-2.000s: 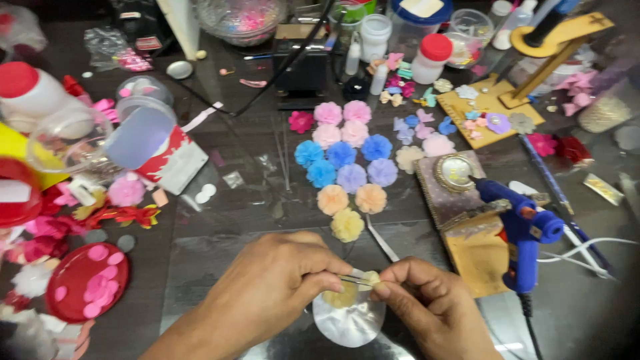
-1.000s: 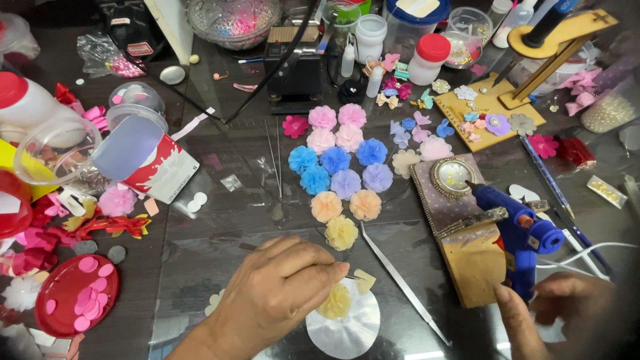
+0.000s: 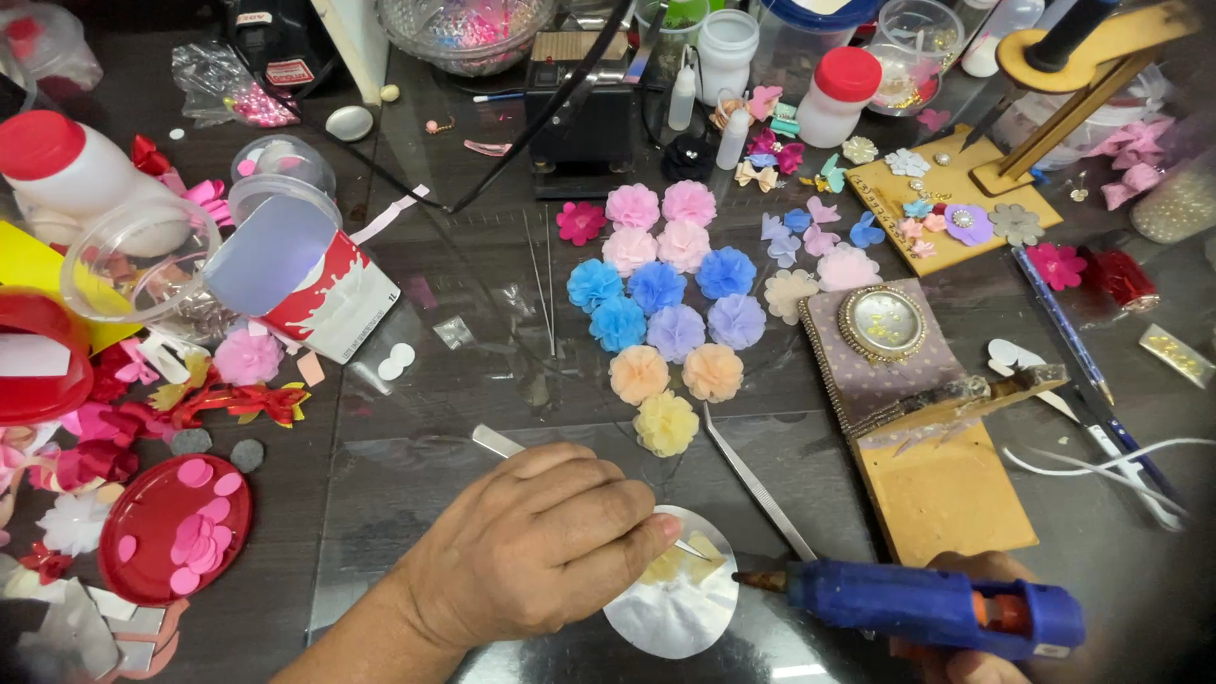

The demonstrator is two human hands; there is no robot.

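My left hand (image 3: 541,541) is closed on metal tweezers (image 3: 496,441), whose tips touch a small yellow fabric piece (image 3: 704,555). Beneath them, partly hidden by my fingers, a pale yellow fabric flower (image 3: 659,571) sits on a silvery disc (image 3: 670,617). My right hand (image 3: 983,617) grips a blue hot glue gun (image 3: 921,598), its nozzle pointing left at the disc's right edge. A second pair of tweezers (image 3: 757,489) lies behind the nozzle. Above the disc are finished fabric flowers in yellow (image 3: 666,424), peach (image 3: 638,374), blue (image 3: 656,287) and pink (image 3: 682,247).
At the right stands a glue gun stand (image 3: 950,503) with a wooden base. A red lid (image 3: 133,570) with pink felt circles, a cut carton (image 3: 328,294) and ribbon scraps lie left. Jars, including a red-capped bottle (image 3: 836,100), and a wooden tool holder (image 3: 1016,176) line the back.
My right hand has lifted the glue gun off its stand and brought it left beside the disc. Two seconds ago both hands were together over the disc.
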